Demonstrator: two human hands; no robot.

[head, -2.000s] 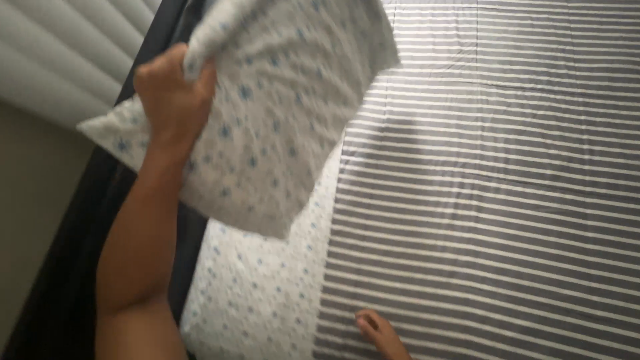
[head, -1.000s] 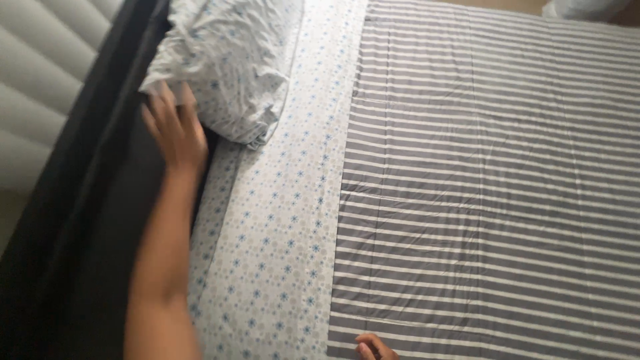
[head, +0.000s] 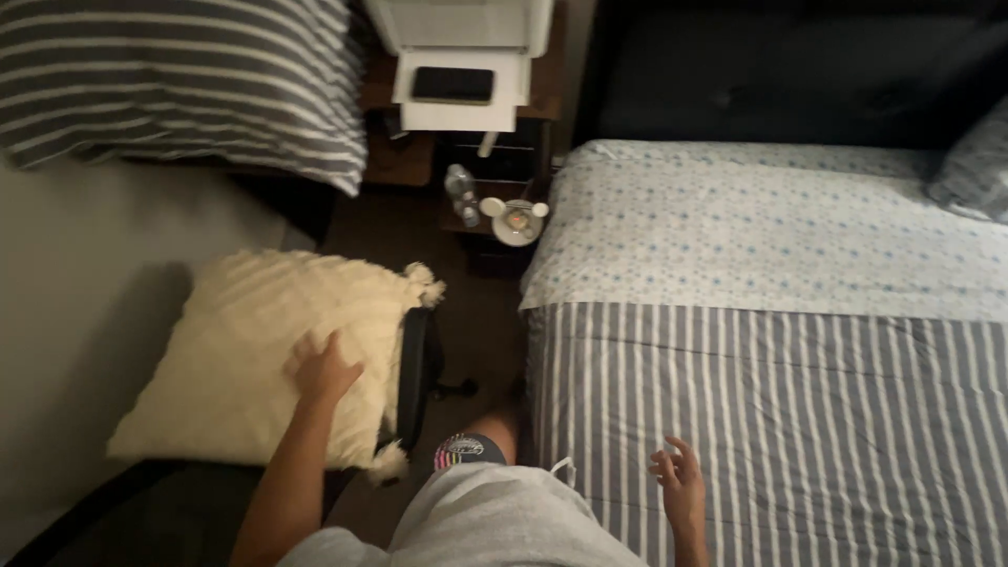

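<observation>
Over the cream tasseled cushion [head: 236,346], my left hand [head: 321,370] has its fingers spread and grips nothing; whether it touches the cushion I cannot tell. The cushion lies on a dark chair [head: 413,370] beside the wall. My right hand [head: 679,480] hangs over the striped grey and white bedcover [head: 787,409] with its fingers loosely bent and nothing in them. Beyond the cover, a floral sheet [head: 756,228] spans the head of the bed. A floral pillow [head: 980,169] shows in part at the right edge.
A striped pillow [head: 181,79] is at the top left. A phone [head: 453,84] rests on a white surface near the wooden furniture. Lower down are a clear plastic bottle [head: 461,193] and a round white dish [head: 516,224]. The dark headboard [head: 756,79] stands behind the bed.
The view has swung widely to the bed's side. Two seconds ago my left hand held up the floral pillow; one second ago that pillow lay by the headboard. My left hand is now over the cushion.
</observation>
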